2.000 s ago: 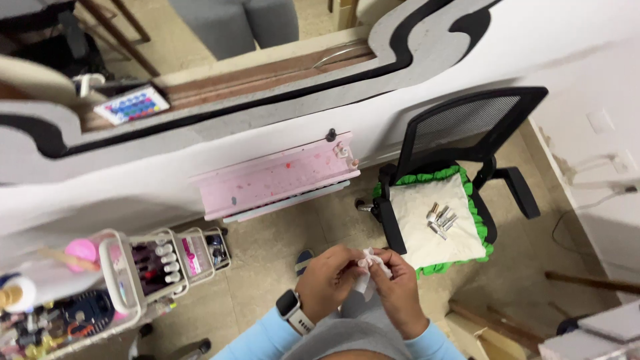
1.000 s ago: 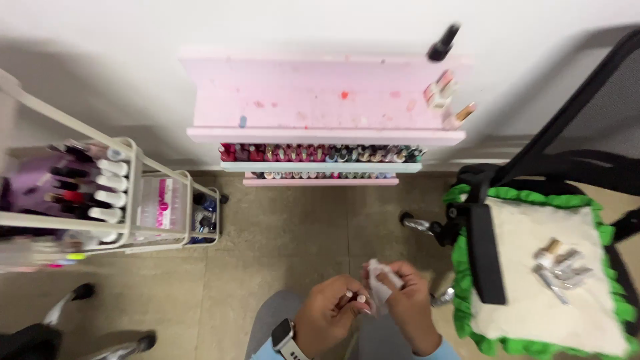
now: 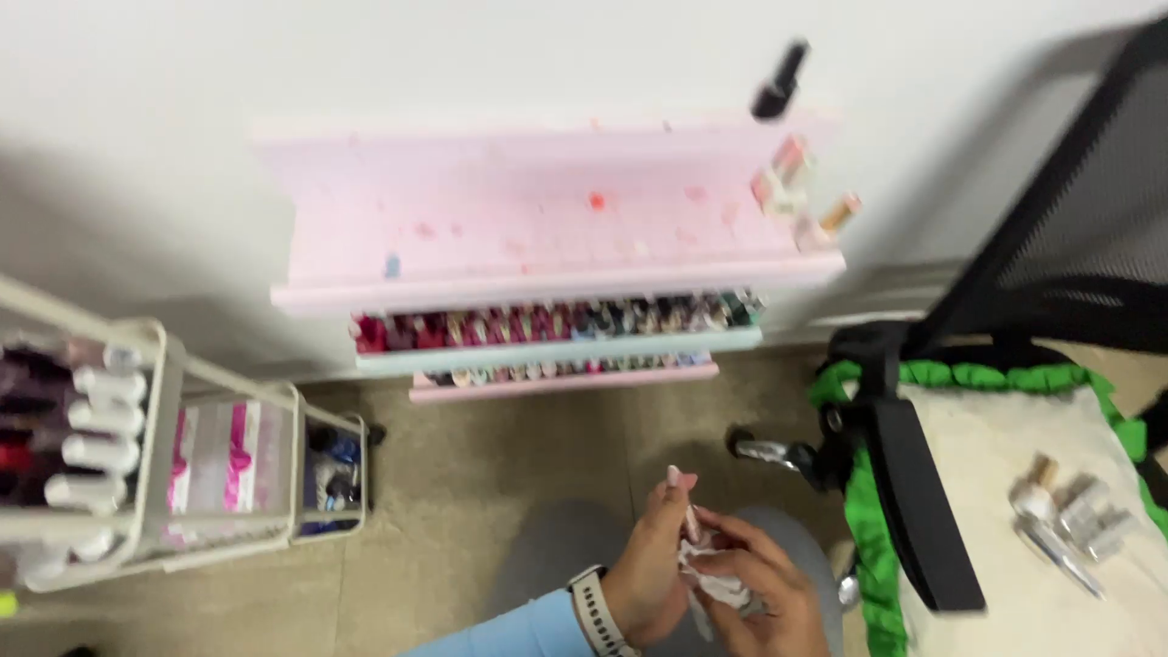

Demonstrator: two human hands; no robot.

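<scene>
Both hands are together above the knees at the lower middle. My right hand (image 3: 762, 589) grips a crumpled white tissue or cloth (image 3: 724, 584). My left hand (image 3: 655, 557), with a watch (image 3: 595, 607) on its wrist, is pressed against it and holds a small pinkish, slender item (image 3: 691, 525), blurred and partly covered by the fingers; its kind cannot be told. A pink wall shelf (image 3: 538, 214) with polish stains lies ahead of the hands. At its right end are several small bottles (image 3: 783, 178) and a black-capped bottle (image 3: 777, 82).
Lower shelves (image 3: 557, 351) hold rows of nail polish bottles. At left stands a white trolley (image 3: 155, 438) with bottles and boxes. At right a black office chair (image 3: 922, 511) carries a white cushion (image 3: 985, 438) with green ruffles, several small bottles (image 3: 1077, 520) lying on it.
The view has swung down and closer to the shelf. The hands stay together around the white tissue, and their fingers have shifted, with the left hand now more upright.
</scene>
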